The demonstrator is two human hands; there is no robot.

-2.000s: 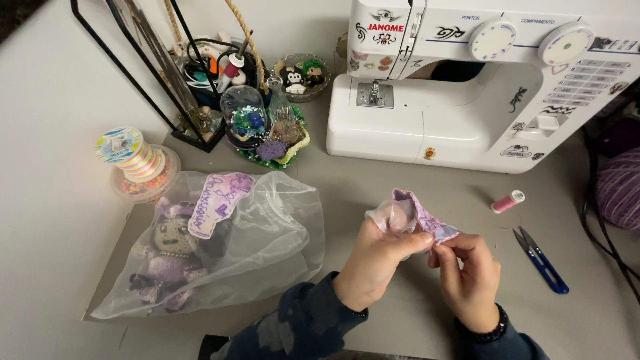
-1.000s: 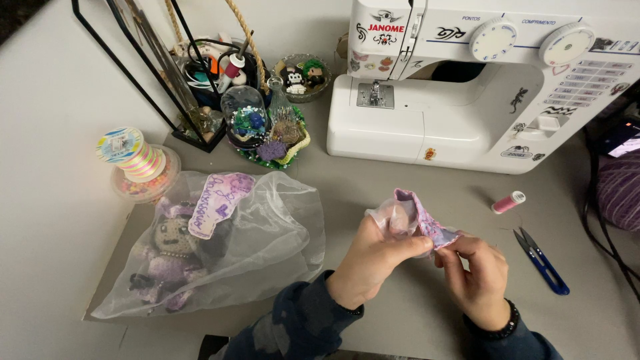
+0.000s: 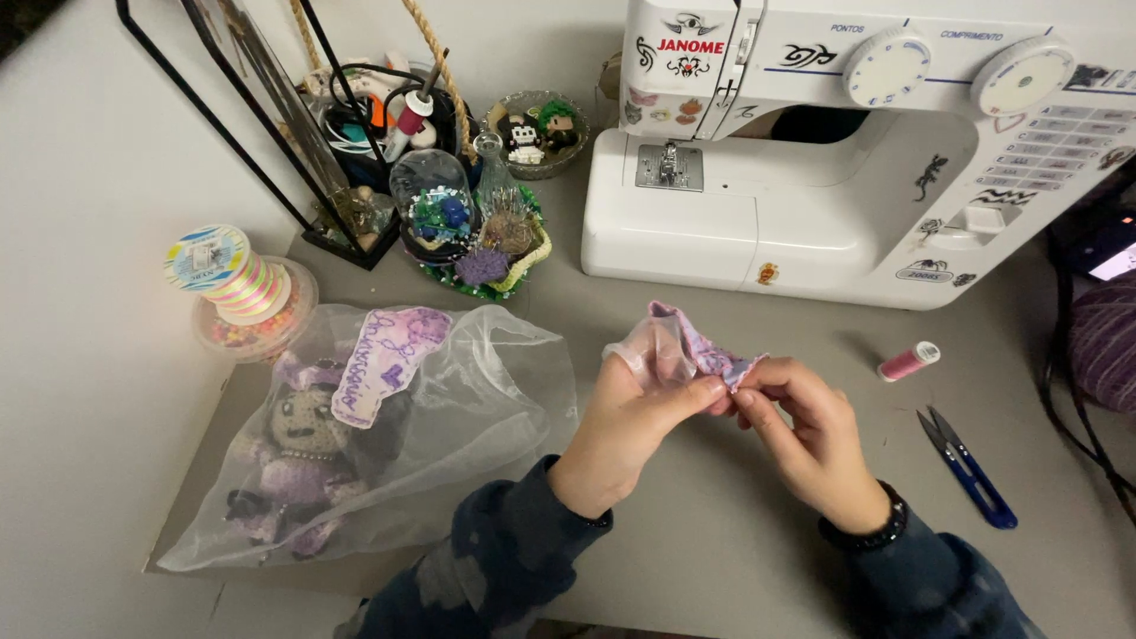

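Note:
My left hand (image 3: 626, 426) holds a small piece of purple patterned fabric (image 3: 697, 344) joined to sheer white organza (image 3: 652, 348), which drapes over its fingers. The fingertips of my right hand (image 3: 808, 435) pinch the fabric's lower right corner, close to the left thumb. Whether a needle is between those fingers cannot be told. To the right lie a spool of pink thread (image 3: 909, 362) and blue-handled thread snips (image 3: 967, 470) with their blades apart. On the left, a sheer organza bag (image 3: 497, 399) covers a crocheted doll (image 3: 306, 444), and a lettered fabric patch (image 3: 386, 364) rests on top.
Behind my hands stands a white Janome sewing machine (image 3: 710, 231). Beaded ornaments and a pincushion (image 3: 506, 232), a glass dish of small figures (image 3: 541, 133) and a ribbon spool (image 3: 240, 280) stand at the back left. Purple yarn (image 3: 1105, 342) and dark cables (image 3: 1061, 390) are at the right edge.
My right hand has shifted slightly at the fabric's corner, its fingers now closer to the left thumb. The left hand keeps hold of the fabric.

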